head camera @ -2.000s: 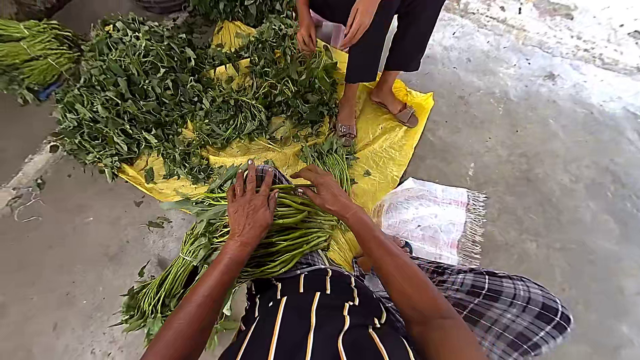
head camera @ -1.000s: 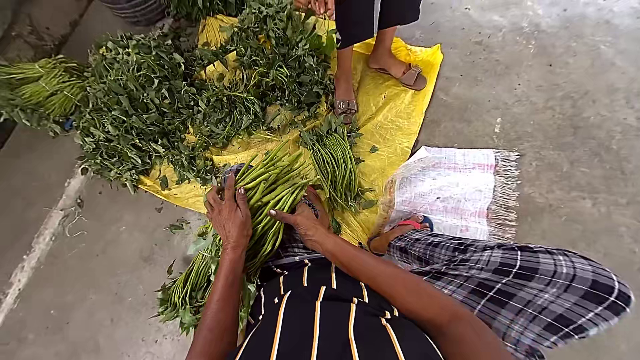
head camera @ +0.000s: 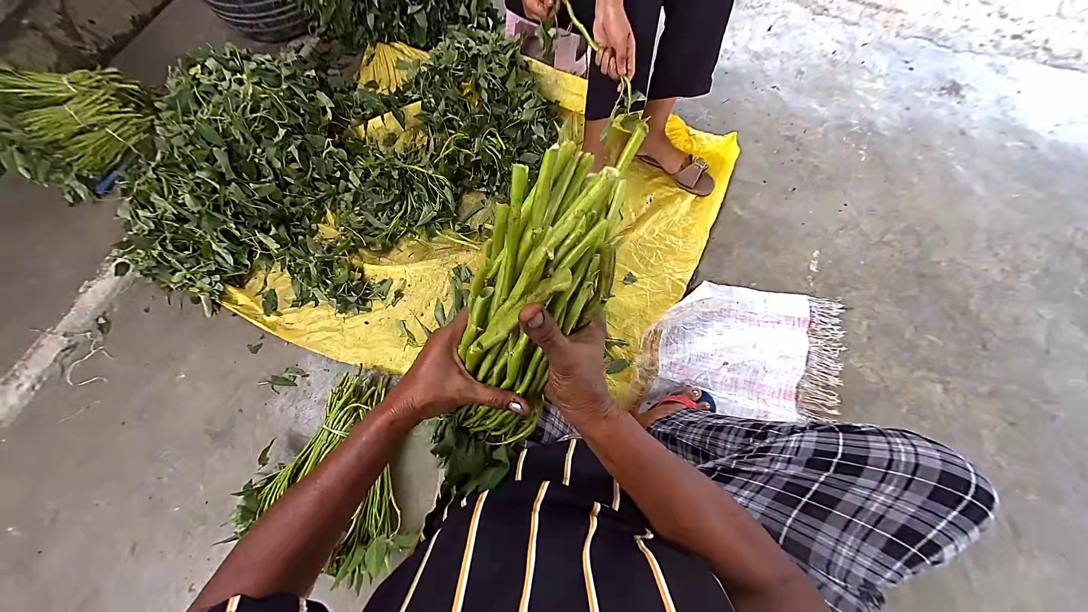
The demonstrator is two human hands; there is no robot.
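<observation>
A thick bundle of green leafy-vegetable stems (head camera: pixel 544 263) stands raised before my chest, cut ends up and away from me, leaves down by my lap. My left hand (head camera: pixel 455 370) grips its left side, thumb across the front. My right hand (head camera: pixel 574 365) grips the right side, thumb pointing up along the stems. Below my left forearm a second bundle, tied with a band (head camera: pixel 336 432), lies on the concrete floor. Beyond my hands a heap of loose leafy greens (head camera: pixel 246 170) covers part of a yellow plastic sheet (head camera: pixel 408 289).
At the top, another person's hands (head camera: pixel 614 42) hold a single stem; that person's sandalled foot (head camera: pixel 688 170) is on the sheet. A fringed white cloth (head camera: pixel 735 340) lies to the right. A bundle of stems (head camera: pixel 85 115) sits at far left, near a dark ribbed container (head camera: pixel 263 17).
The bundle in my hands, lower and near my lap one second ago, is now raised with its cut ends upward. The other person's hands have come lower into view, holding a stem.
</observation>
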